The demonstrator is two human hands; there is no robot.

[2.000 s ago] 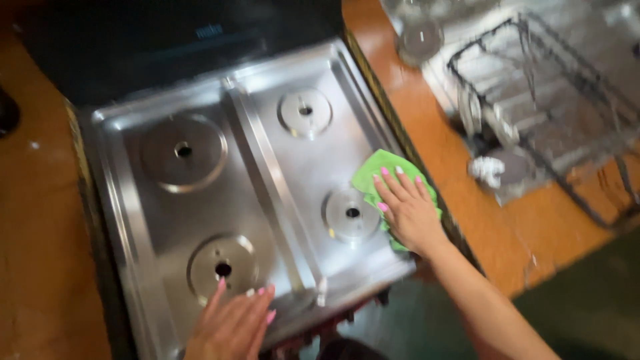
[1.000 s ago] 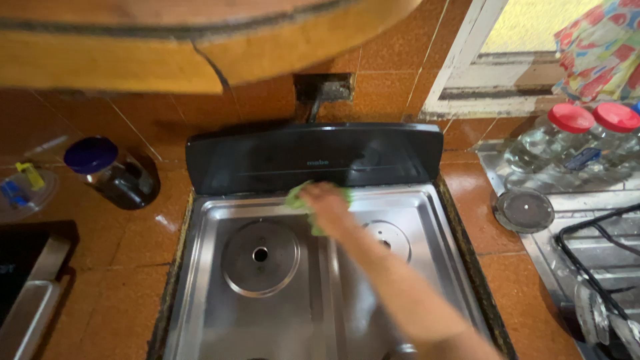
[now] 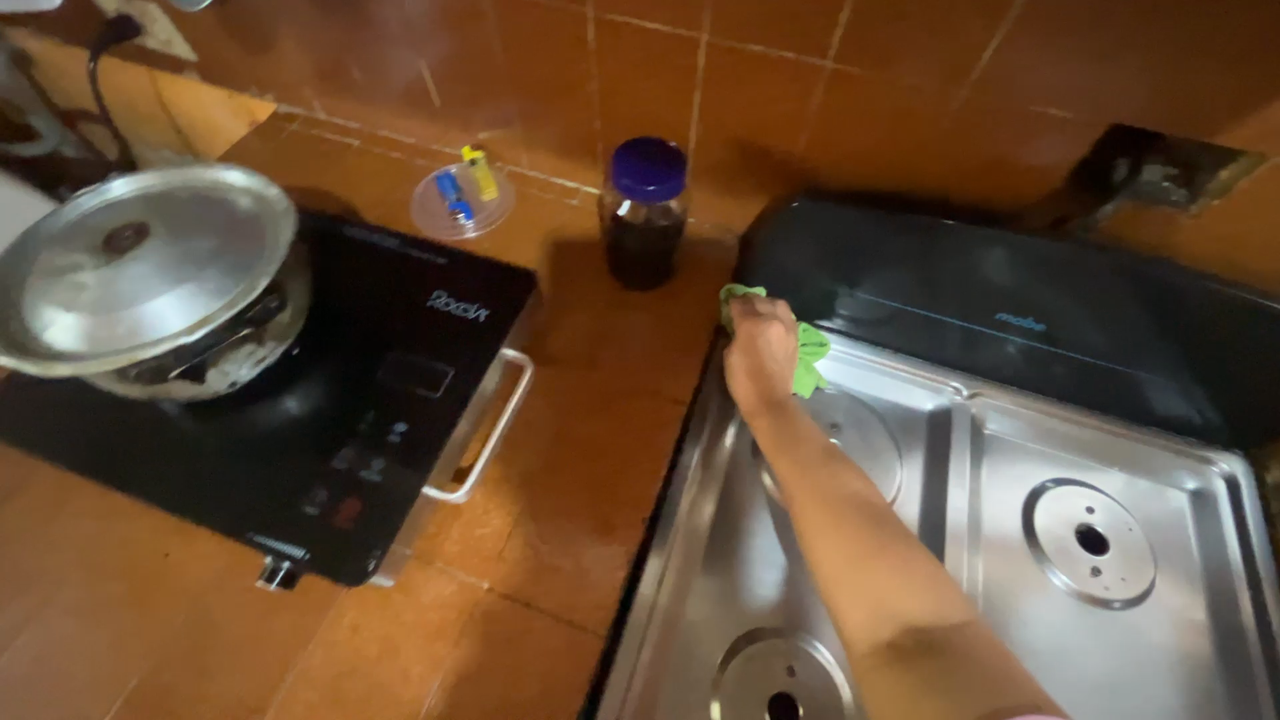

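Observation:
My right hand point(image 3: 762, 350) grips a green cloth point(image 3: 810, 358) at the back left corner of a stainless steel stovetop point(image 3: 1040, 440), where the metal meets the black back panel point(image 3: 930, 270). Part of the cloth sticks out on both sides of the fingers. My forearm crosses over the back left burner recess point(image 3: 860, 440) and hides some of it. Round burner recesses with center holes show in the metal, with no grates on them. My left hand is out of view.
Left of the stove, a lidded metal pot point(image 3: 150, 270) sits on a black electric cooktop point(image 3: 270, 440) with a metal side handle point(image 3: 495, 430). A jar with a purple lid point(image 3: 645, 215) and a clear plastic lid holding two lighters point(image 3: 463, 205) stand near the tiled wall.
My right hand has moved with the cloth from the middle of the stove's back edge to its back left corner. The view has swung left. My left hand, seen two seconds ago, is gone from view.

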